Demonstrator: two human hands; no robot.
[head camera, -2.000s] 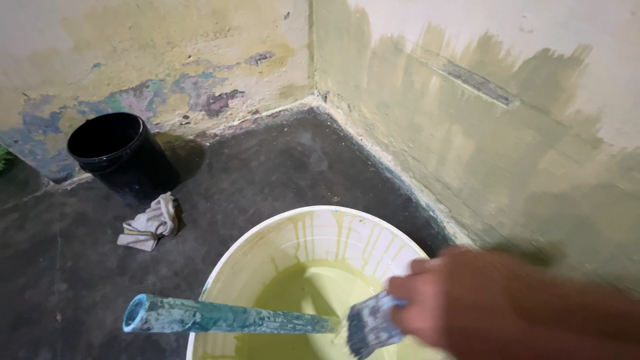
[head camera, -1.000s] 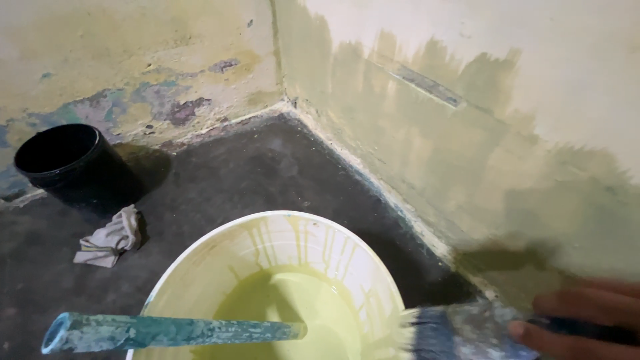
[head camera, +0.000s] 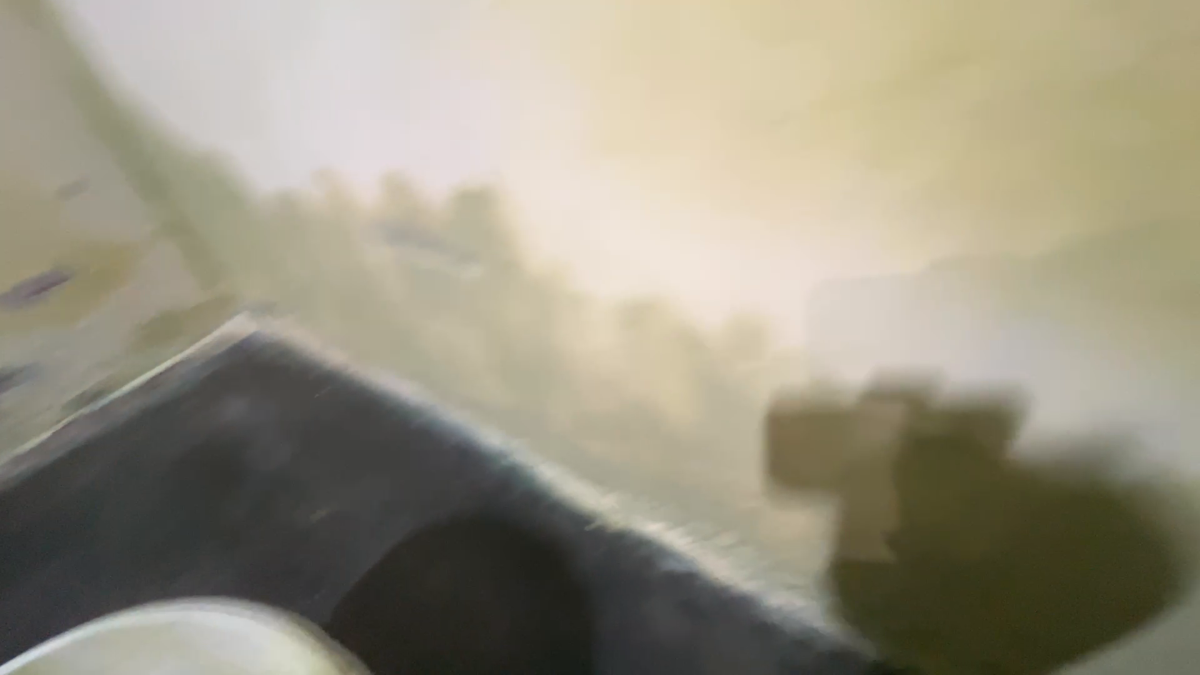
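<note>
The frame of now is strongly blurred. The rim of the white bucket (head camera: 202, 614) shows at the bottom left, with its paint out of sight. Across the right-hand wall (head camera: 562, 375) runs a band of greenish paint with a ragged upper edge, pale wall above it. A dark olive shape (head camera: 984, 525), which looks like a shadow, lies on this wall at the lower right. Neither my left hand nor my right hand can be made out, and no paintbrush is plainly visible.
The dark floor (head camera: 216, 469) meets both walls at a corner (head camera: 251, 323), with a pale, rough edge along the right wall's foot. A round dark shadow (head camera: 469, 591) lies on the floor beside the bucket. Patchy, flaking paint (head camera: 37, 286) marks the left wall.
The view has swung up and to the right. My right hand and the paintbrush, seen beside the bucket before, have left the view, as have the blue-green pole, black bucket and rag.
</note>
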